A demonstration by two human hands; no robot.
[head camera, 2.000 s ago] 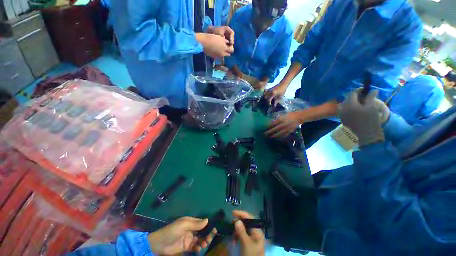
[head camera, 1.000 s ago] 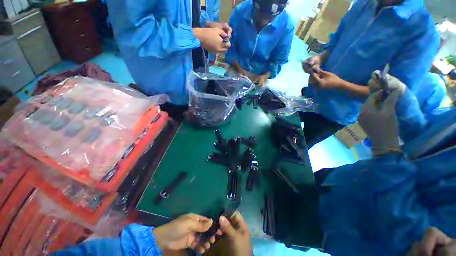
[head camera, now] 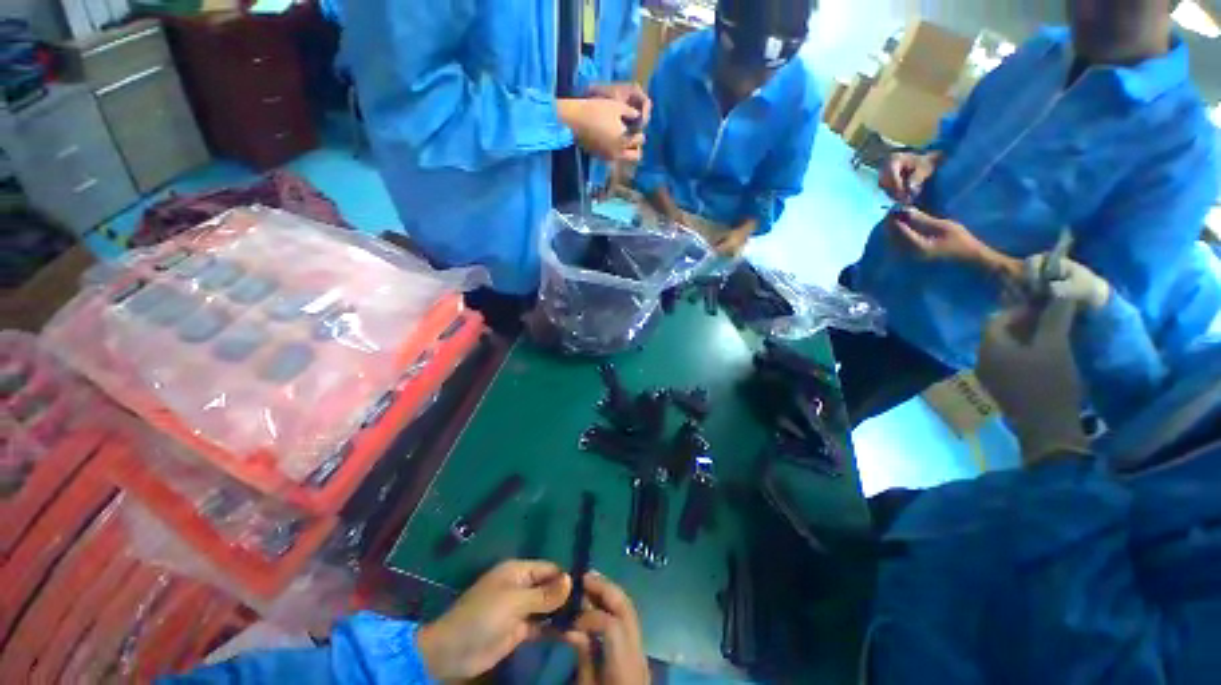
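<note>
My left hand (head camera: 493, 618) and my right hand (head camera: 611, 632) are bare and close together at the near edge of the green table (head camera: 529, 408). Both hold one black strap (head camera: 583, 549) between their fingertips, its free end pointing up and away. A pile of black straps with silver ends (head camera: 649, 455) lies mid-table, just beyond my hands. A single strap (head camera: 479, 513) lies apart to the left. More straps (head camera: 801, 402) lie along the right side of the table.
Stacked red trays (head camera: 388, 402) under clear film stand left of the table. An open clear plastic bag (head camera: 589, 301) with dark contents stands at the far end. Several people in blue smocks stand around; a gloved hand (head camera: 1031, 361) is at the right. A carton (head camera: 959, 402) is on the floor.
My hands have come together on one strap, which now points up. The neighbour across at the right has lifted both hands off the table. The view has shifted a little.
</note>
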